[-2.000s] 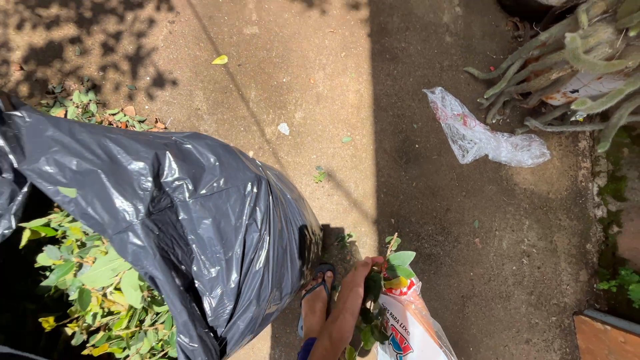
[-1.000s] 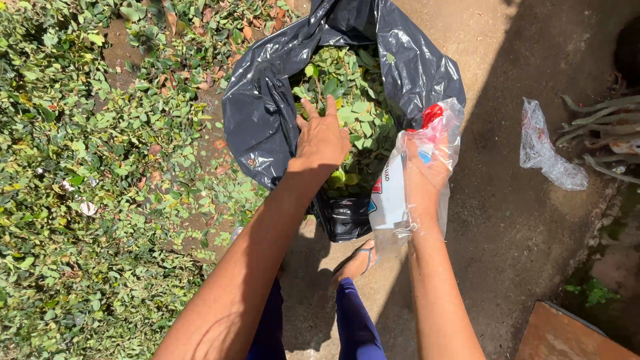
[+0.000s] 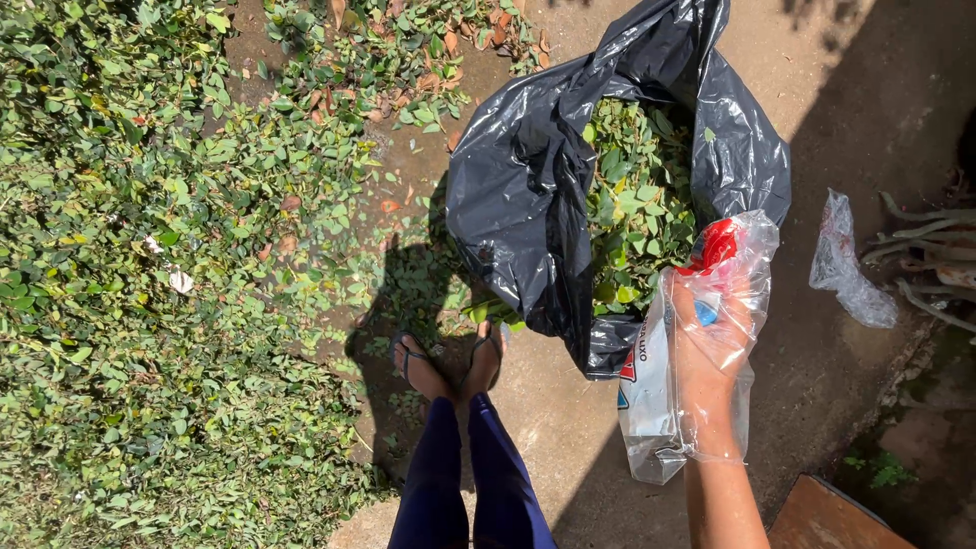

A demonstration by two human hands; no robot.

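Observation:
My right hand (image 3: 705, 351) is inside a clear plastic bag (image 3: 652, 427) with red, white and blue print, which covers it to the wrist. Its fingers are at the right rim of a black plastic garbage bag (image 3: 526, 206); the print and film partly hide them, so their grip cannot be told. The black bag stands with its mouth wide, and cut green leafy twigs (image 3: 637, 206) show inside. My left hand is out of view.
A thick spread of cut leaves (image 3: 175, 305) covers the ground at left. My feet in flip-flops (image 3: 450, 366) are below the bag. At right lie a crumpled clear plastic wrapper (image 3: 842, 263), thick plant stems (image 3: 934, 236) and a brown board (image 3: 831, 518).
My left hand, over the leaves in the black bag one second ago, has left the view. My right hand stays inside the clear bag at the rim.

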